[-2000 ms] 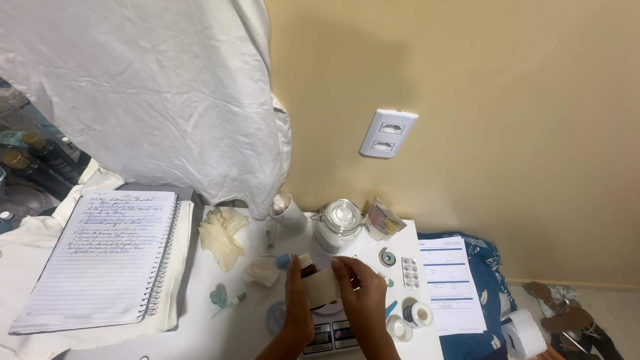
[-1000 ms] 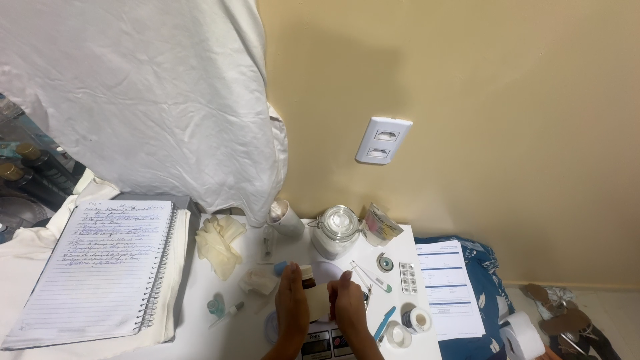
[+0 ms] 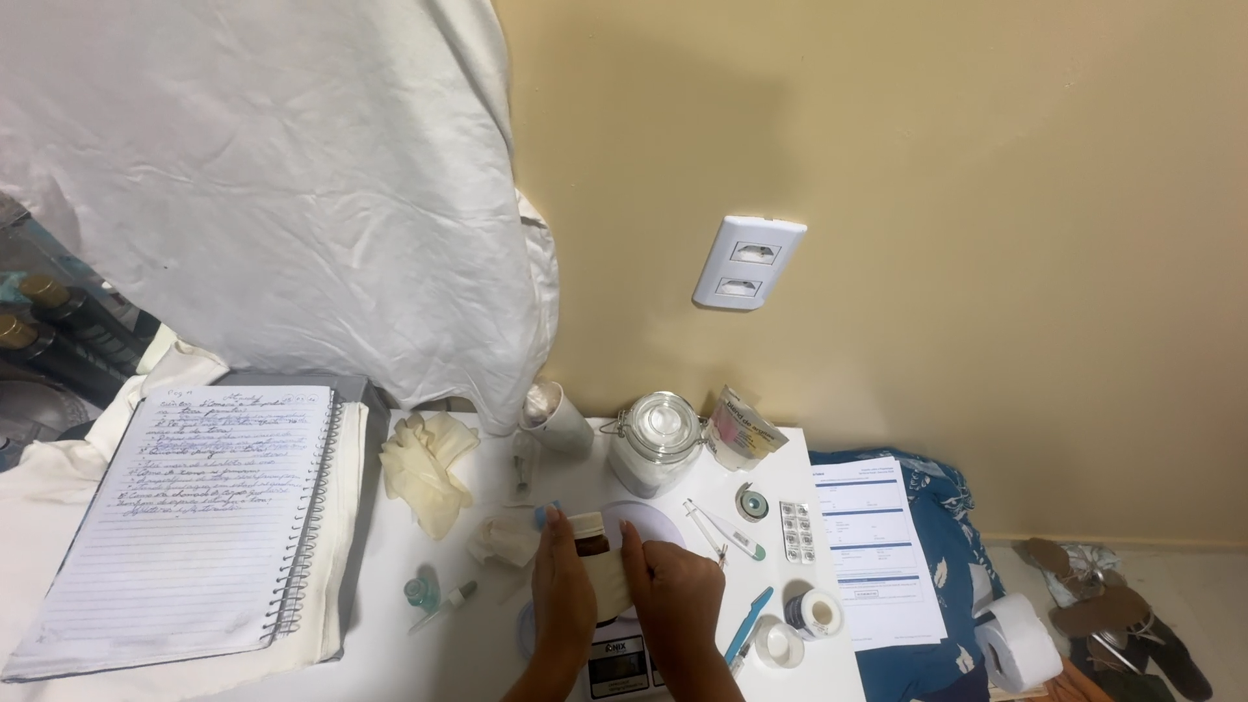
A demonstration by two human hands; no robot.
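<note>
A brown bottle (image 3: pixel 592 544) with a white cap and a pale label or wrap stands between my hands. My left hand (image 3: pixel 565 600) grips its left side. With bent fingers and raised thumb, my right hand (image 3: pixel 678 590) presses at the bottle's right side. Below the hands is a digital kitchen scale (image 3: pixel 619 668), partly hidden by my wrists. Behind them a round pale plate (image 3: pixel 639 517) shows. A light blue item (image 3: pixel 544 515) lies by my left fingertips; whether I touch it cannot be told. A crumpled pale cloth or glove (image 3: pixel 502 539) lies to the left.
Around stand a clamp-lid glass jar (image 3: pixel 655 453), a white cup (image 3: pixel 561 419), a pouch (image 3: pixel 743 429), a digital thermometer (image 3: pixel 736 536), a blister pack (image 3: pixel 797 532), tape rolls (image 3: pixel 814 612), a blue-handled tool (image 3: pixel 749 624), a dropper (image 3: pixel 444 603), latex gloves (image 3: pixel 426 473) and a spiral notebook (image 3: pixel 185 526).
My hands have moved slightly lower around the bottle, and the thermometer beside my right hand shows more fully than two seconds ago.
</note>
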